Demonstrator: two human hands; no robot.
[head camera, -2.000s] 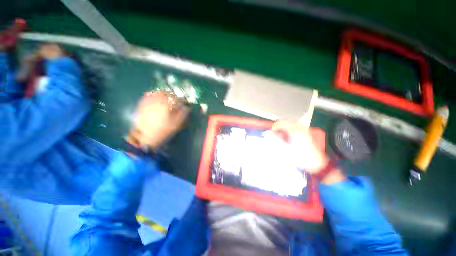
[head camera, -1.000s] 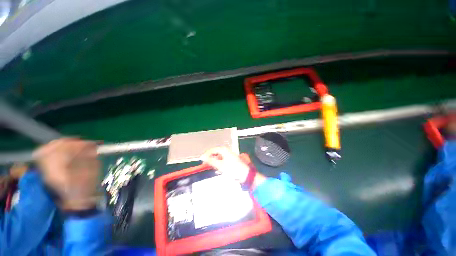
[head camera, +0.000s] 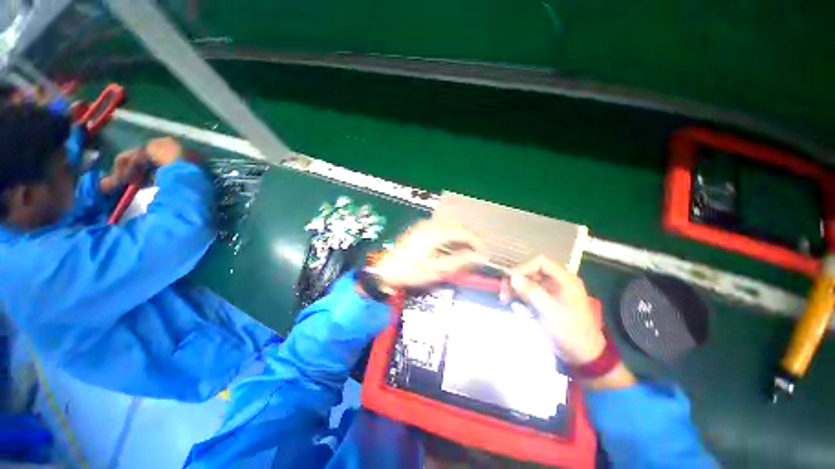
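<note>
An open tablet (head camera: 458, 353) with a glaring pale battery lies in a red frame (head camera: 476, 432) in front of me. A beige adhesive strip sheet (head camera: 513, 229) lies just beyond it. My left hand (head camera: 428, 256) is over the frame's far left edge, fingers reaching toward the sheet's near edge. My right hand (head camera: 555, 307) is over the tablet's far right part, thumb and fingers pinched together. The two hands' fingertips are close to each other. Something small may be between them, but blur and glare hide it.
A pile of wired boards (head camera: 343, 224) lies left of the tablet. A round screw dish (head camera: 663, 316) and an electric screwdriver (head camera: 810, 330) are at the right. Another red-framed tablet (head camera: 755, 203) sits beyond the white edge rail (head camera: 366, 183). A person in blue (head camera: 119, 266) works at the left.
The view has swung left and back. My left hand has moved from beyond the wired boards to the tablet's far edge. My right hand has come back from the sheet, over the tablet.
</note>
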